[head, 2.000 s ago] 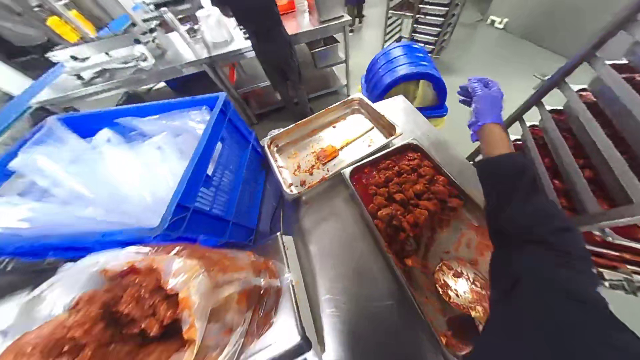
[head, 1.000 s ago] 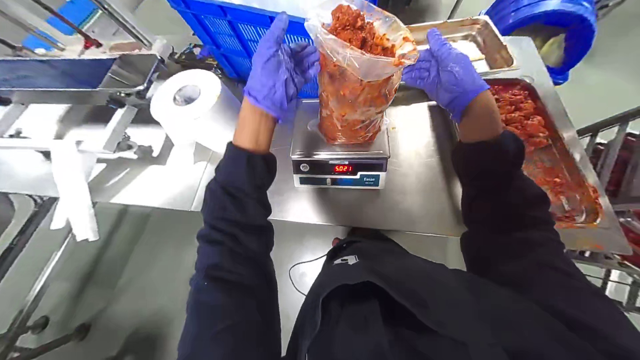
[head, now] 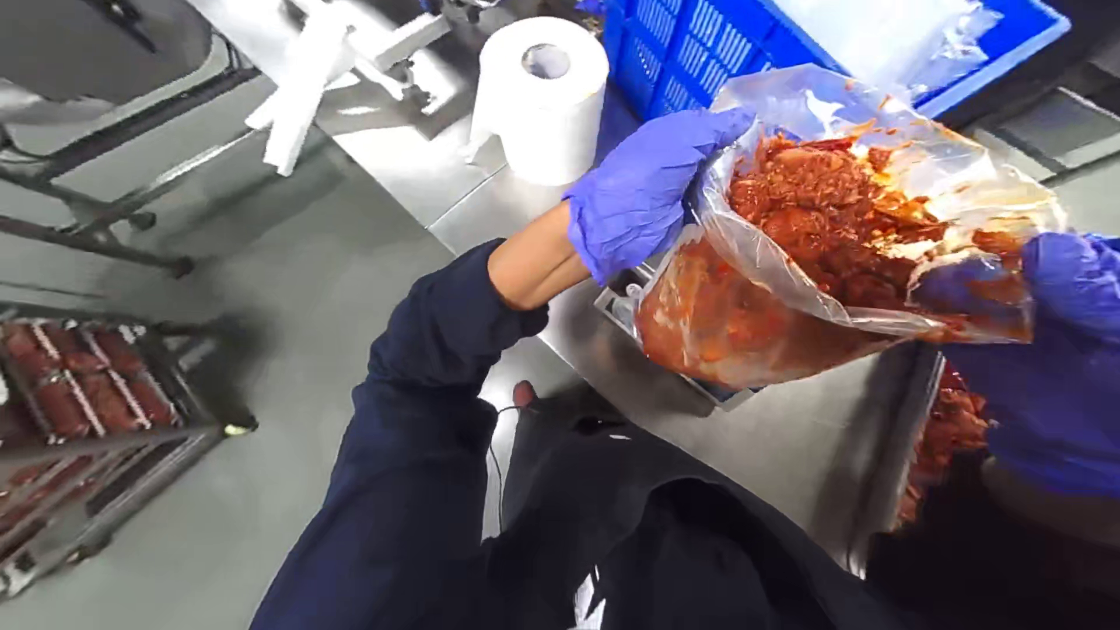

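Note:
A clear plastic bag of red sauced meat (head: pixel 744 324) hangs tilted between my hands, its wide mouth facing up. My left hand (head: pixel 656 188), in a purple glove, grips the bag's left rim. At the right edge of the view my right hand (head: pixel 1063 350), gloved too, holds the opposite rim; part of its fingers shows through the plastic. Beneath the bag, mostly hidden by it, is the digital scale (head: pixel 617 306). A metal tray of red meat (head: pixel 949 424) is partly visible below my right hand.
On the steel table (head: pixel 787 446) stands a big white roll (head: pixel 547 105). Behind it a blue plastic crate (head: pixel 700 52) holds clear plastic bags (head: pixel 884 35). A rack with trays of red meat (head: pixel 83 381) stands on the floor at left.
One second ago the bag stood upright on the scale with my hands apart at its mouth; now both hands grip it, and it is raised and tilted. The view has turned strongly.

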